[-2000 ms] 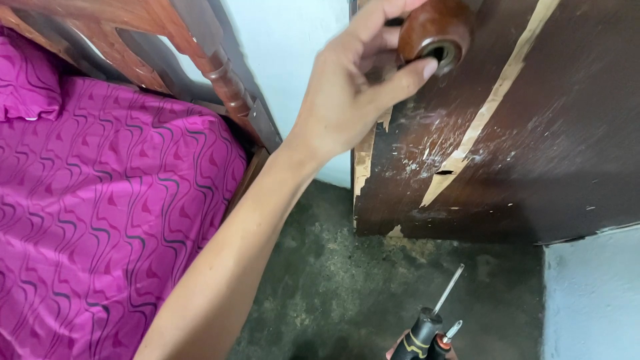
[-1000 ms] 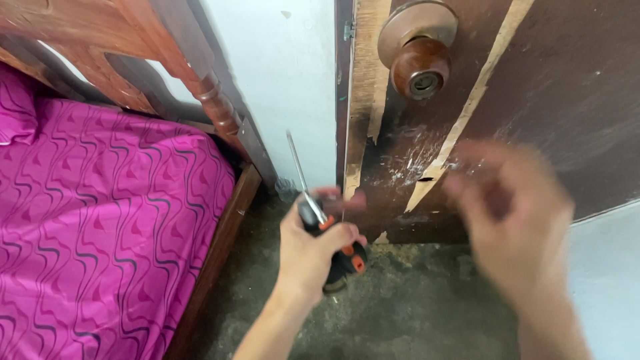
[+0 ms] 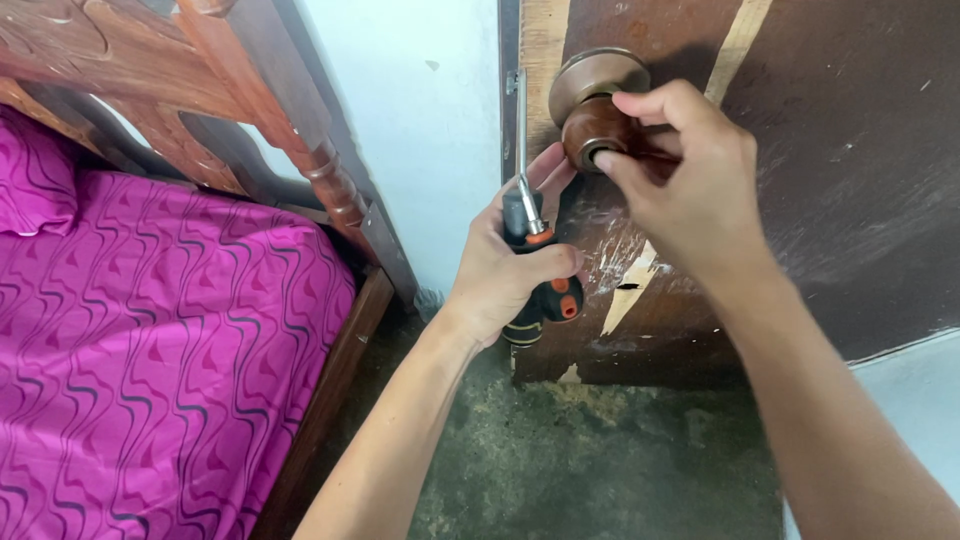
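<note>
A round brown doorknob (image 3: 592, 135) with a metal rose (image 3: 598, 79) sits on a dark brown wooden door (image 3: 825, 187). My right hand (image 3: 697, 180) grips the knob from the right, thumb at its front face and index finger on top. My left hand (image 3: 510, 262) is closed around two screwdrivers with black and orange handles (image 3: 559, 289); one metal shaft (image 3: 522, 127) points up along the door edge. The fingertips of my left hand reach the left side of the knob; whether they press on it I cannot tell.
A bed with a magenta patterned sheet (image 3: 165, 337) and a carved wooden headboard (image 3: 247, 82) stands at the left. A pale wall (image 3: 409, 135) lies between it and the door. Worn strips and a small hole (image 3: 628, 286) mark the door above a dark concrete floor (image 3: 600, 465).
My left hand held the knob two seconds ago, then was below it with the screwdrivers; now it is up beside the knob. My right hand has moved up and left and taken hold of the knob.
</note>
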